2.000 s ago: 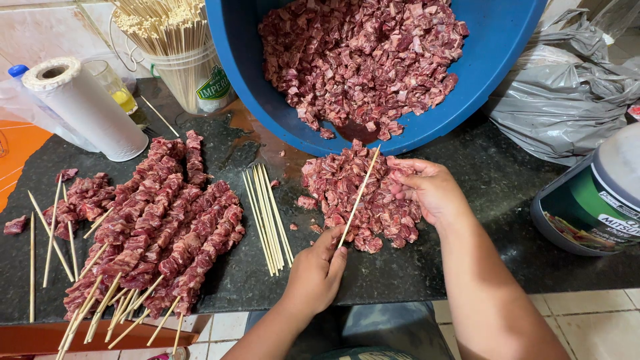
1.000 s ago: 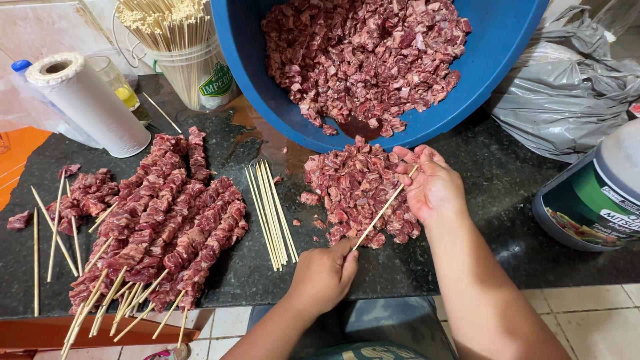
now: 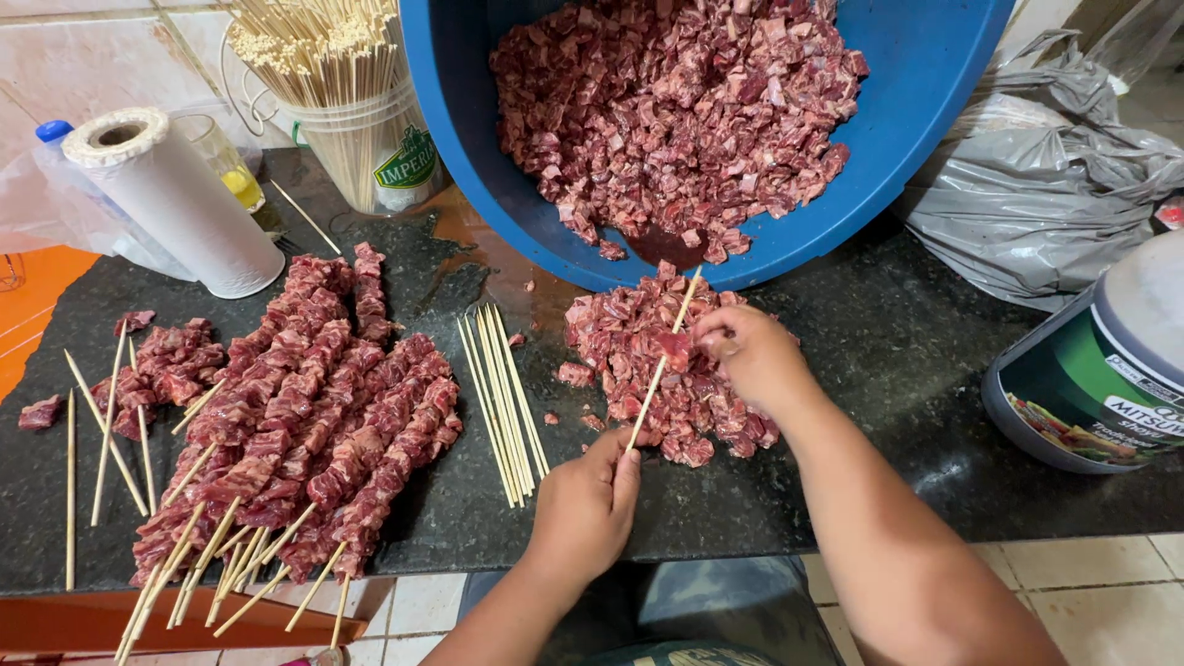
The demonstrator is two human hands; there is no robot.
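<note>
My left hand (image 3: 587,499) grips the lower end of a wooden skewer (image 3: 655,384), which slants up over a pile of diced raw meat (image 3: 629,324). One meat piece (image 3: 676,350) is threaded partway up the skewer. My right hand (image 3: 754,356) is just right of that piece, over the pile, fingers bent; whether it holds meat cannot be told. Bare skewers (image 3: 504,407) lie side by side left of the pile. Farther left, loaded meat skewers (image 3: 305,416) are heaped, their bare ends toward the counter's front edge. A blue plastic tub (image 3: 925,139) of diced meat leans behind the pile.
On the black stone counter (image 3: 888,462) stand a paper towel roll (image 3: 180,203), a clear bucket of skewers (image 3: 361,139) and a drinking glass (image 3: 222,162). Grey plastic bags (image 3: 1036,203) and a large soy sauce jug (image 3: 1101,361) are at the right. Loose skewers (image 3: 109,425) and meat scraps (image 3: 176,361) lie far left.
A meat piece is now on the skewer, which was bare two seconds ago. My right hand has moved from the skewer's tip down beside that piece. My left hand keeps its grip.
</note>
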